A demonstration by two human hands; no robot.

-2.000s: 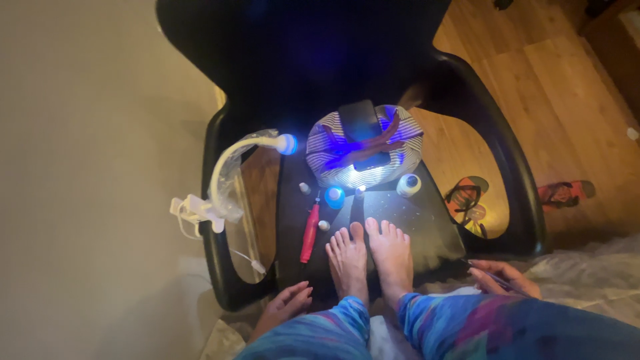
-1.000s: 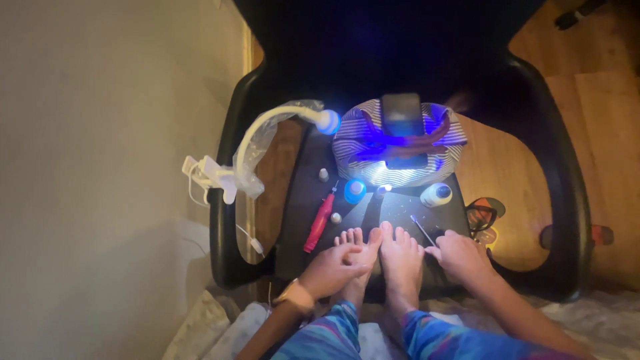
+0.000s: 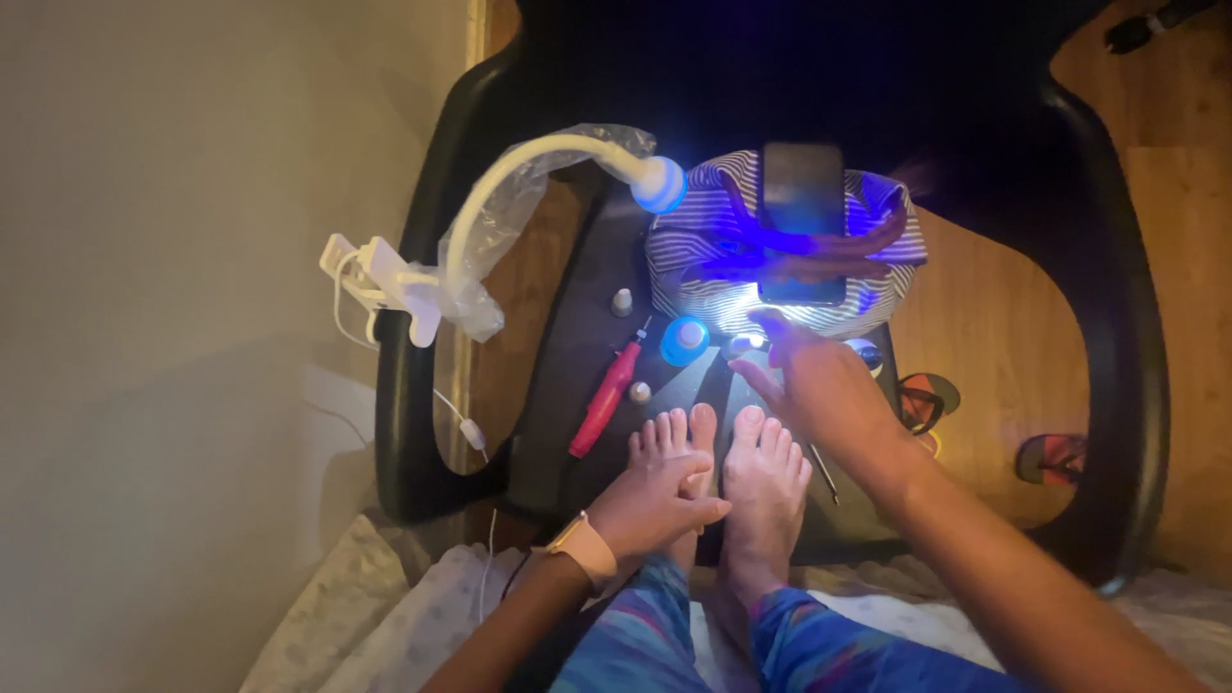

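My left hand (image 3: 654, 500), a banded watch at its wrist, rests on my left foot (image 3: 674, 443). Over the chair seat, my right hand (image 3: 818, 375) reaches with thumb and forefinger apart at a small bottle (image 3: 743, 346) by the bright light; whether they touch it I cannot tell. A thin metal tool (image 3: 825, 474) lies beside my right foot (image 3: 765, 491). Left of the feet are a red handheld rotary tool (image 3: 608, 397), a blue bottle with a white cap (image 3: 684, 341) and small white-capped bottles (image 3: 623, 302). A round container (image 3: 864, 356) is partly behind my right hand.
A striped fabric bag (image 3: 707, 221) with a phone (image 3: 801, 192) strapped on it stands at the seat's back. A white gooseneck clip lamp (image 3: 481, 202), partly in clear plastic, is on the black chair's left armrest (image 3: 399, 404). Sandals (image 3: 926, 399) lie on the wood floor at right.
My right hand has let go of the thin metal tool, which now lies on the seat, and has moved forward toward the light. My left hand stays at my left foot.
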